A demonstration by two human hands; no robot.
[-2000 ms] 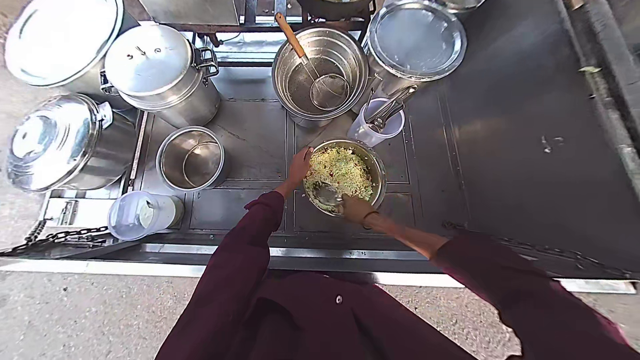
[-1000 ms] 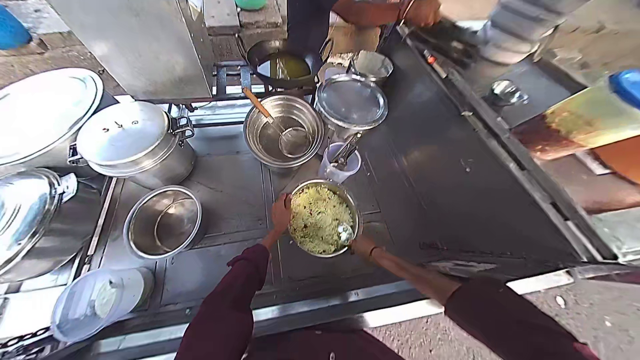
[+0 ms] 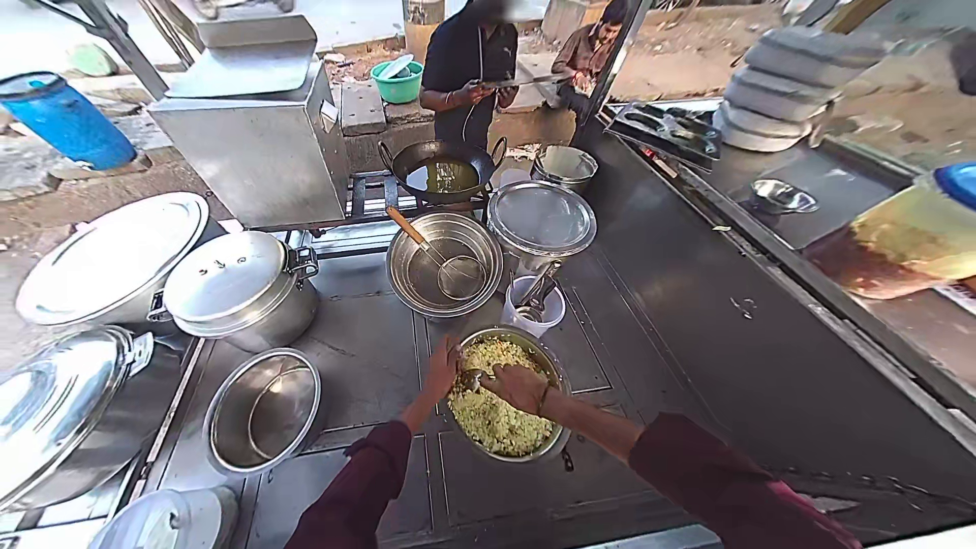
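A round steel bowl (image 3: 563,438) stands on the metal counter, filled with a yellow-green chopped food mixture (image 3: 503,419). At its upper left rim is my left hand (image 3: 442,370), fingers against the edge. My right hand (image 3: 520,387) is over the mixture, closed around a metal spoon (image 3: 471,379) whose bowl rests in the food at the left side. Just behind the bowl stands a clear plastic tub (image 3: 537,326) with metal utensils in it. A wide steel pot (image 3: 404,286) behind that holds a wire skimmer (image 3: 461,277) with a wooden handle.
A black wok (image 3: 442,171) of oil stands at the back, beside a lidded pot (image 3: 541,217). Lidded pots (image 3: 229,286) and an open steel pot (image 3: 263,412) are at left. A person (image 3: 469,69) stands beyond the wok; another person (image 3: 591,57) sits farther back.
My right hand has moved from the bowl's right rim to over the mixture, and the spoon from the right side to the left. The view has tilted up and shows more of the street.
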